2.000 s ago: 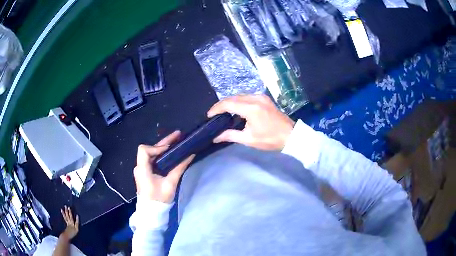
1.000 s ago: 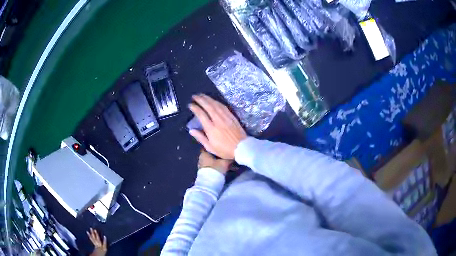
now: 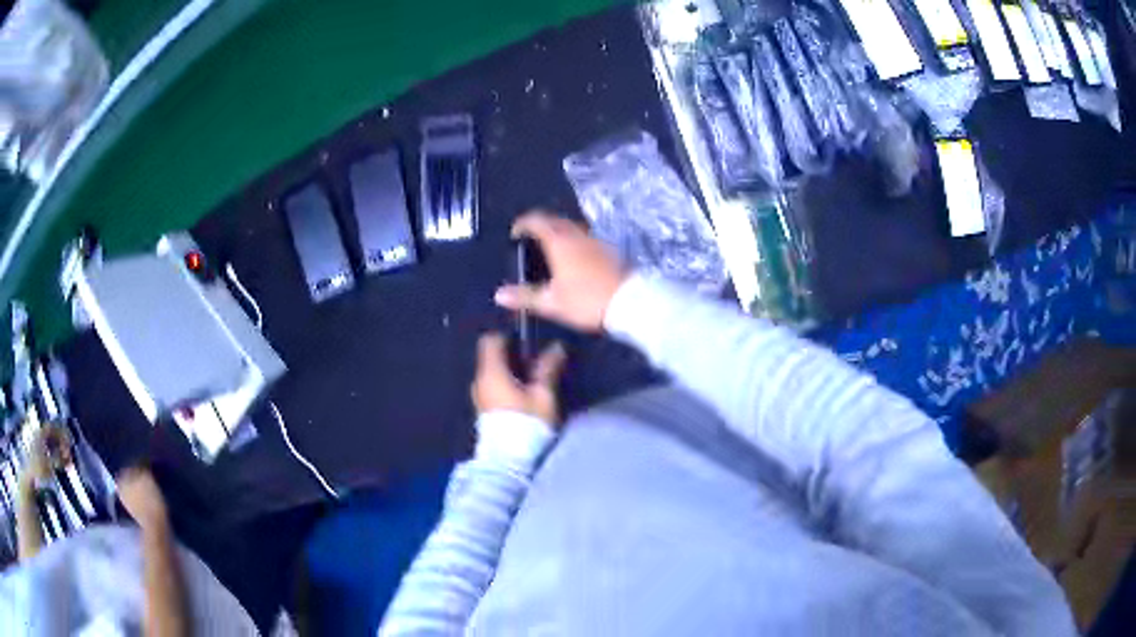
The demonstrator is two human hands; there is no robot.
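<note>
A slim dark unit (image 3: 522, 264) stands edge-on between my two hands, over the black mat. My right hand (image 3: 573, 274) grips its upper part with thumb and fingers. My left hand (image 3: 513, 383) holds its lower end. The unit's faces are mostly hidden, and it is too blurred to tell whether it is closed. Three phone-sized black covers lie in a row ahead to the left: one at the left (image 3: 319, 239), one in the middle (image 3: 380, 209) and one at the right with stripes inside (image 3: 449, 181).
A bubble-wrap sheet (image 3: 648, 212) lies right of my hands, beside a bagged green strip (image 3: 779, 255) and bagged dark bundles (image 3: 766, 93). White blocks with yellow ends (image 3: 959, 187) lie farther right. A white machine (image 3: 181, 330) and another person's arm (image 3: 156, 548) are at left.
My hands have come off the overlapping, pressed pose and now hold the unit edge-on, one above the other. The view has shifted, showing more white blocks at right and more of the other person.
</note>
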